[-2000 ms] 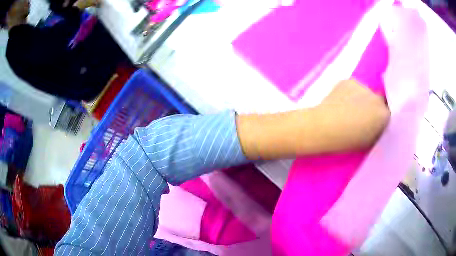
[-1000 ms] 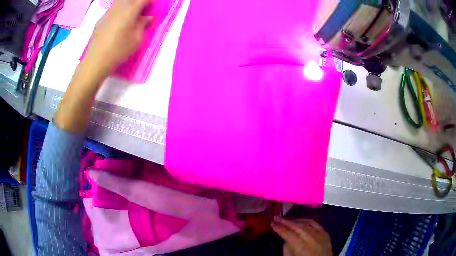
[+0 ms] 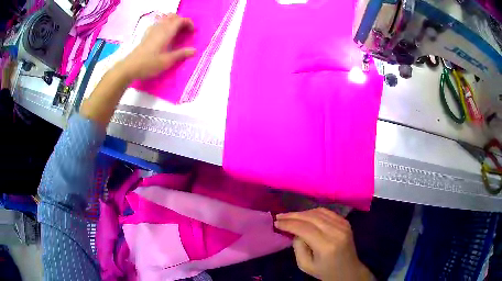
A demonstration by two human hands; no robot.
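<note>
A hot pink panel (image 3: pixel 297 126) lies flat under the machine head (image 3: pixel 402 27), its near end over the table's front edge. My left hand (image 3: pixel 162 46) is over the stacked pink cut pieces (image 3: pixel 192 66) at left, thumb and fingers apart. My right hand (image 3: pixel 325 239) is below the table edge, with its fingertips closed on a corner of the crumpled pink sewn pieces (image 3: pixel 214 241). The lamp glare hides the needle area at the panel's right side.
Scissors (image 3: pixel 487 159) lie at right near the ruled front edge (image 3: pixel 429 178). A green-handled tool (image 3: pixel 451 96) and a yellow strip (image 3: pixel 468 99) lie behind them. Blue baskets (image 3: pixel 448 247) stand below the table. More pink pieces (image 3: pixel 91 27) lie at far left.
The view swung from the left side to the machine, then shifted slightly left. My left hand went to the stacked pieces, and its fingers now spread. My right hand has come to the pink heap's corner.
</note>
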